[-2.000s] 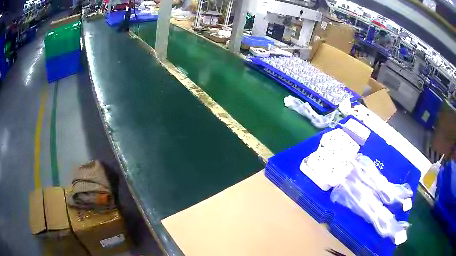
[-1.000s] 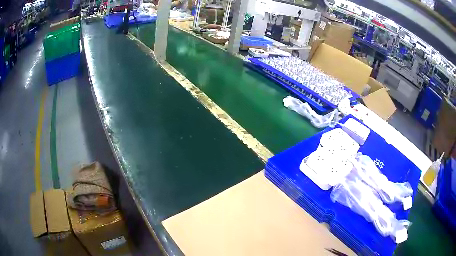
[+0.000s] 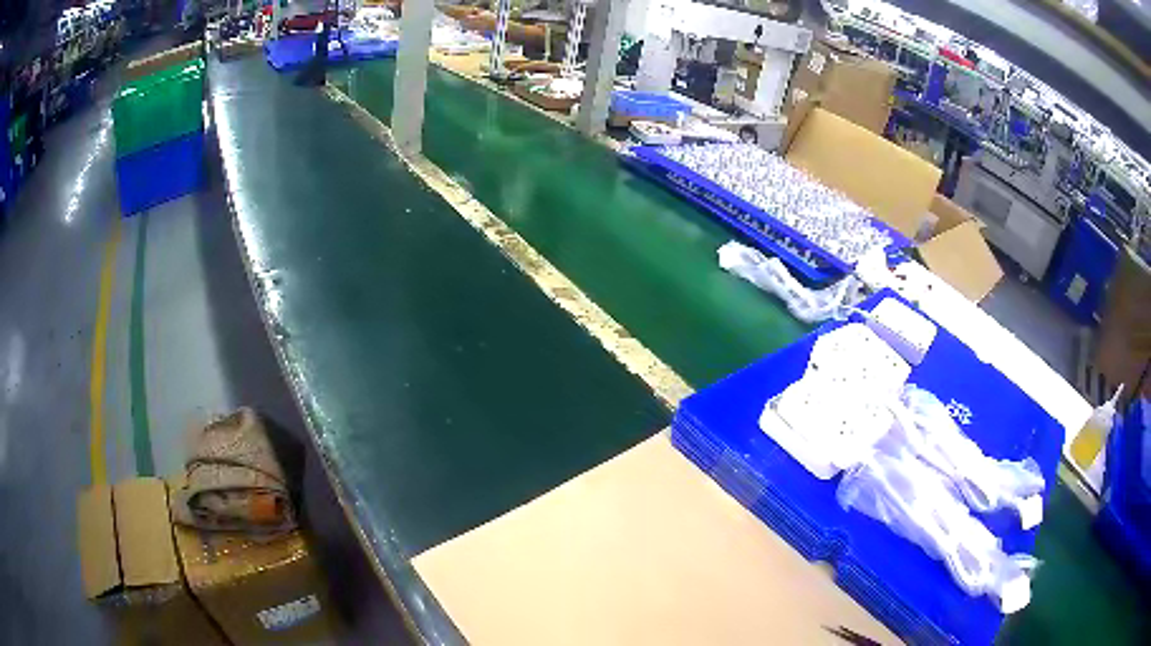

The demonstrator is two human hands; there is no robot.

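Note:
Neither of my hands is in the picture. The cardboard mat [image 3: 631,555] lies at the bottom middle. The dark tips of a thin tool, perhaps tweezers [image 3: 853,635], show on it at the bottom edge. White socket units [image 3: 836,401] lie on the blue stack of corrugated sheets [image 3: 745,423] right of the mat. Bagged white cords [image 3: 928,486] lie beside them on the stack. A smaller white block [image 3: 900,331] sits at the stack's far edge.
The dark green bench [image 3: 417,341] runs away beside the green conveyor belt [image 3: 606,240]. A bagged cord [image 3: 785,285] lies on the belt. A blue tray of white parts [image 3: 770,202] and an open carton [image 3: 865,164] stand beyond. Boxes with a folded cloth [image 3: 236,473] stand lower left.

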